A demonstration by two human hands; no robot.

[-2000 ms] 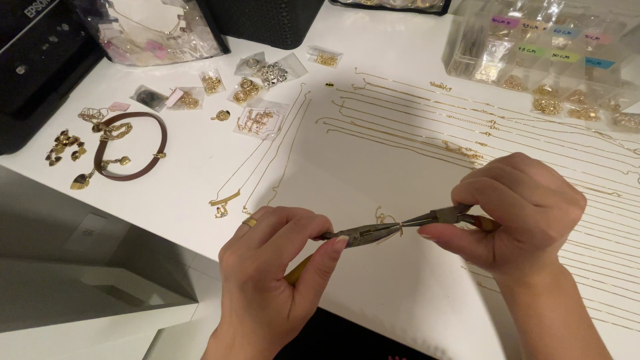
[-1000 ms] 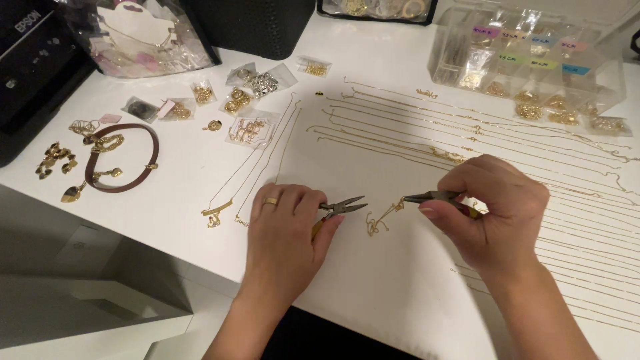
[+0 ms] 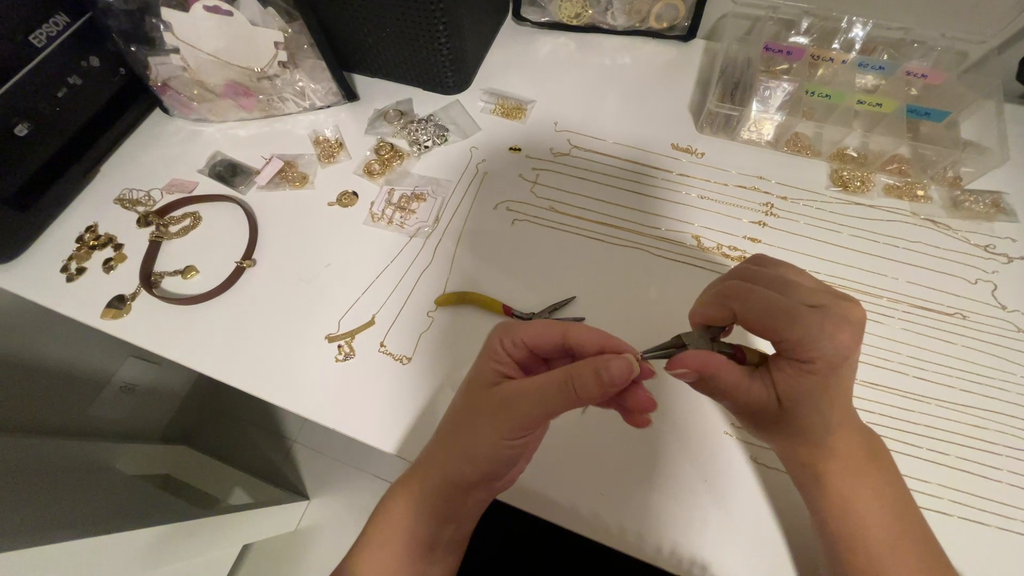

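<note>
My right hand [image 3: 780, 352] grips a pair of jewelry pliers [image 3: 692, 344], whose tips meet the fingertips of my left hand [image 3: 552, 384]. Between thumb and forefinger my left hand pinches a small gold piece, mostly hidden by the fingers. Just beyond that hand, yellow-handled pliers [image 3: 472, 301] lie on the white table with their jaws apart. Left of them are thin gold necklaces, one with a bar pendant [image 3: 350, 331] and one with a name pendant [image 3: 394, 354]. Many gold chains [image 3: 640, 180] lie in rows behind and beside my right hand.
A clear compartment box [image 3: 848, 96] with colored labels stands at the back right. Small bags of findings [image 3: 404, 204], a brown cord loop [image 3: 254, 232] with gold charms, and a bag of packaged jewelry [image 3: 240, 72] are at the left. An Epson device [image 3: 56, 96] stands far left.
My left hand has let go of the yellow-handled pliers, which now lie on the table, and has moved right to the tips of the other pliers. The dangling gold chain is now mostly hidden.
</note>
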